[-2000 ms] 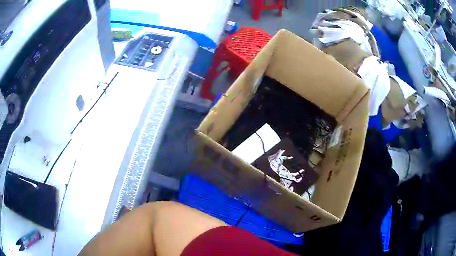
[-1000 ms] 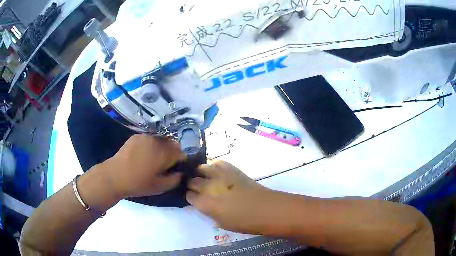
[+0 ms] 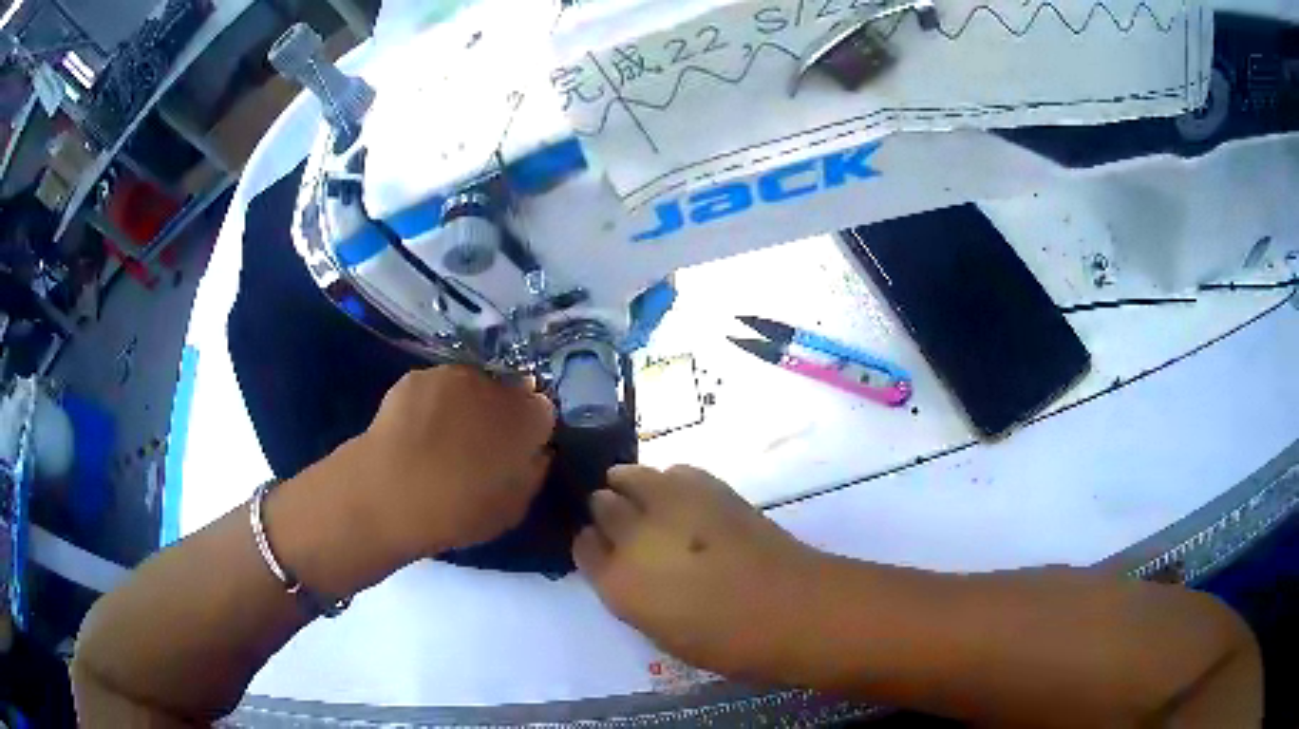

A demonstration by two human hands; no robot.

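Observation:
Black fabric (image 3: pixel 292 363) lies on the white table, left of and beneath the sewing machine head (image 3: pixel 470 157). My left hand (image 3: pixel 463 449), with a bracelet at the wrist, holds the fabric just left of the grey round knob (image 3: pixel 588 387). My right hand (image 3: pixel 677 548) pinches a fold of the same fabric just below the knob, its fingertips partly hidden in the cloth. The needle and presser foot are hidden behind the hands and machine parts.
Thread snips (image 3: pixel 826 362) with pink and blue handles lie right of the needle area. A black smartphone (image 3: pixel 976 316) lies further right. A handwritten paper strip (image 3: pixel 997 71) is on the machine arm. A tape measure (image 3: pixel 570 711) runs along the front table edge. Shelving (image 3: pixel 171 157) stands at upper left.
Since the oldest frame, the view has turned from a cardboard box to the machine. Since one second ago, machine and hands appear further right in view; my right fingertips sit slightly further below the knob.

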